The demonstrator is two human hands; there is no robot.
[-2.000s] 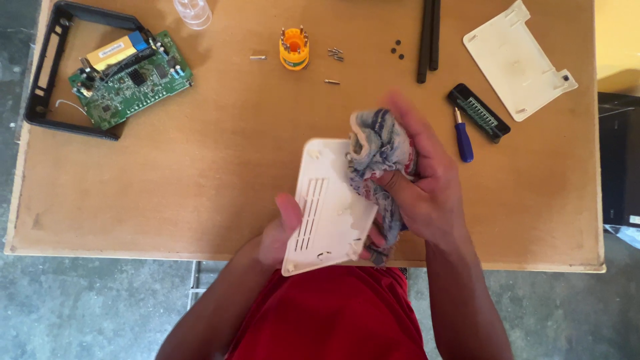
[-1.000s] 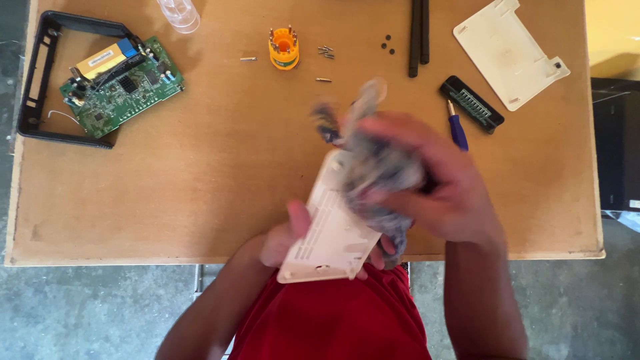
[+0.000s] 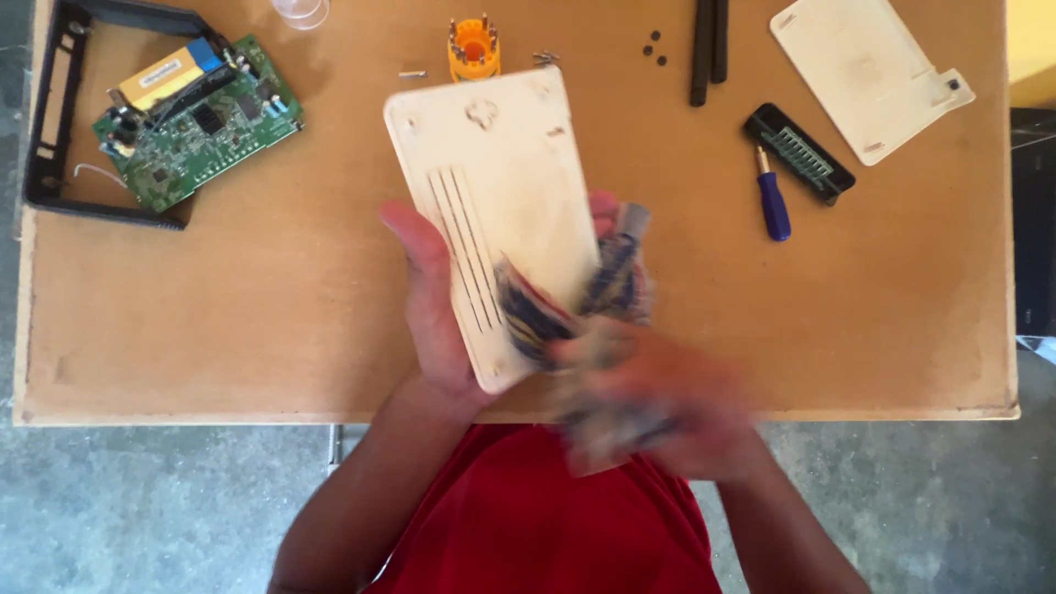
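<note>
A cream plastic housing cover (image 3: 520,181) with long vent slots is held up above the table's near edge by my left hand (image 3: 437,305). The thumb lies at its left edge, and fingertips show past its right edge. Blurred by motion, my right hand (image 3: 676,396) grips a crumpled patterned cloth (image 3: 610,355). Part of that cloth lies over the cover's lower right. The cover's face shows brownish marks near the top. My right palm and most left fingers are hidden.
At left, a green circuit board (image 3: 223,132) rests on a black plastic frame (image 3: 54,124). An orange bit holder (image 3: 474,49) stands beyond the cover. Rightward lie a blue-handled screwdriver (image 3: 773,206), a black bit case (image 3: 799,154), black bars (image 3: 705,49) and another cream cover (image 3: 866,78).
The cover has turned and now stands farther up over the table. My right hand has moved down with the cloth, from the cover's upper right to its lower right.
</note>
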